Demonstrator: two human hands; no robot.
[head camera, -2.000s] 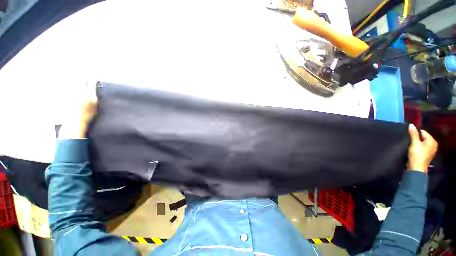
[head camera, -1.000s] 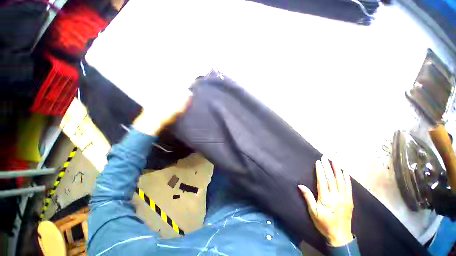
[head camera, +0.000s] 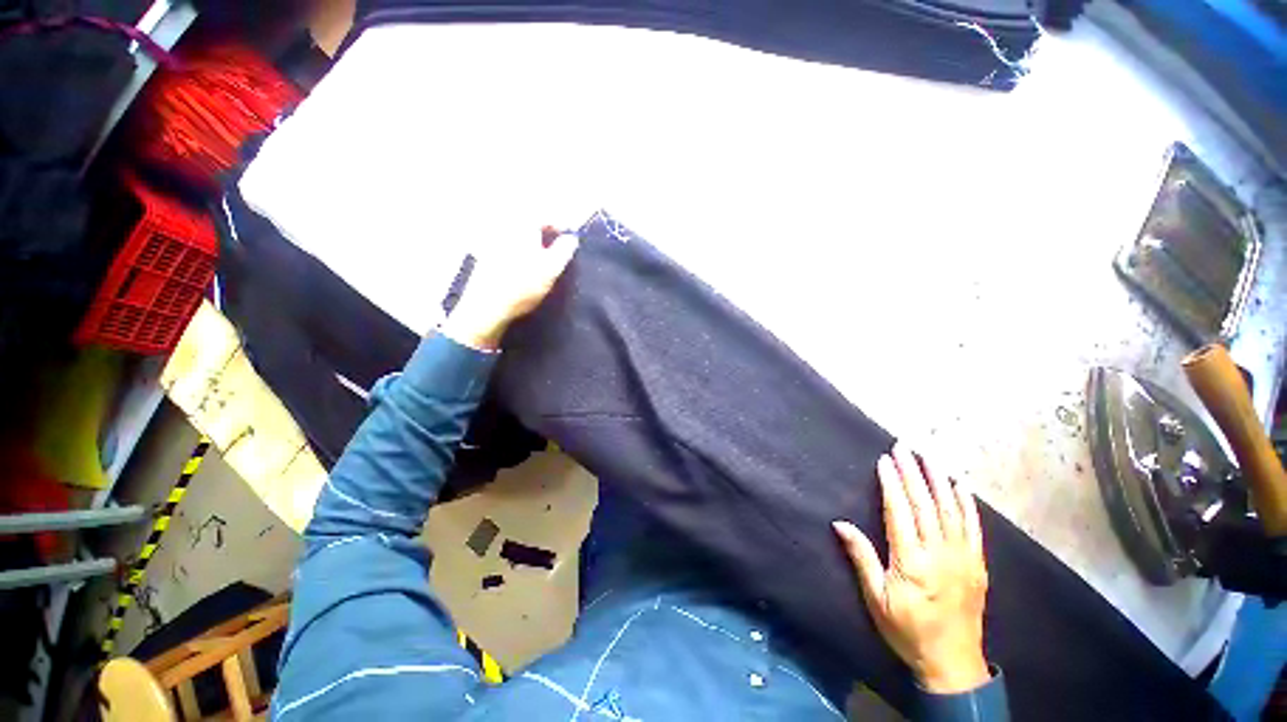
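Observation:
A long dark garment piece (head camera: 734, 409) lies diagonally along the near edge of the white pressing table cover (head camera: 706, 155), with loose white threads at its far left corner. My left hand (head camera: 522, 282) holds that corner between thumb and fingers. My right hand (head camera: 929, 564) lies flat on the cloth with its fingers spread and grips nothing. A slanting fold runs through the cloth between my hands. The steam iron (head camera: 1164, 473), with its wooden handle, stands on the cover at the right, apart from the cloth.
A metal iron rest (head camera: 1197, 243) lies beyond the iron. More dark cloth (head camera: 706, 31) lies along the far edge, and dark cloth (head camera: 304, 317) hangs at the left edge. A red crate (head camera: 153, 268) and wooden stool (head camera: 212, 670) are at left. A blue tray (head camera: 1253, 656) is at lower right.
The view has turned left since two seconds ago. My right hand has left the cloth's right end and lies flat on it. My left hand still holds the left end, which has settled on the cover.

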